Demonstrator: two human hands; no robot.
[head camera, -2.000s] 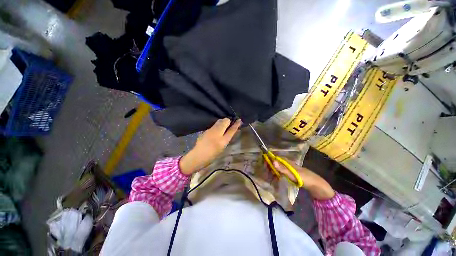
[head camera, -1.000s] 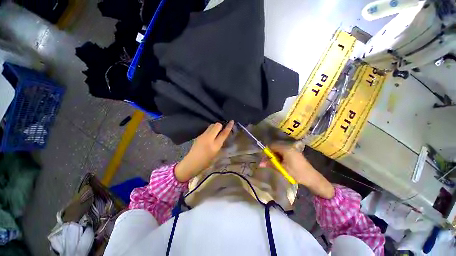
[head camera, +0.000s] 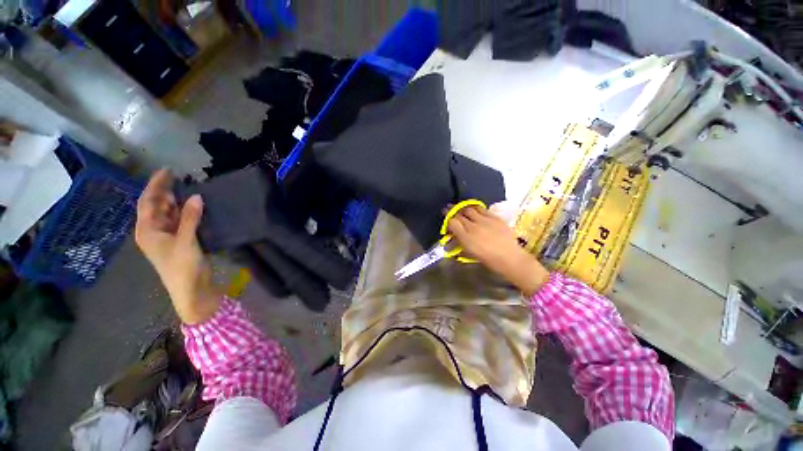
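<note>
My left hand is out at the left, its thumb over the edge of a dark sewn fabric piece. Long narrow lobes of this piece trail to the lower right, blurred. My right hand holds scissors by their yellow loops, the blades slightly apart and pointing lower left above my apron. A dark grey fabric panel lies from the blue crate across the table edge to my lap, partly behind the right hand and the scissors.
A blue crate with black fabric stands left of the white table. Yellow PIT tape and the sewing machine head are at the right. Dark cut pieces lie on the far table. A blue mesh crate stands farther left.
My left hand has left the panel at my lap and moved far left with a dark piece. The scissors have turned, blades now toward lower left. The view has shifted, showing more of the far table.
</note>
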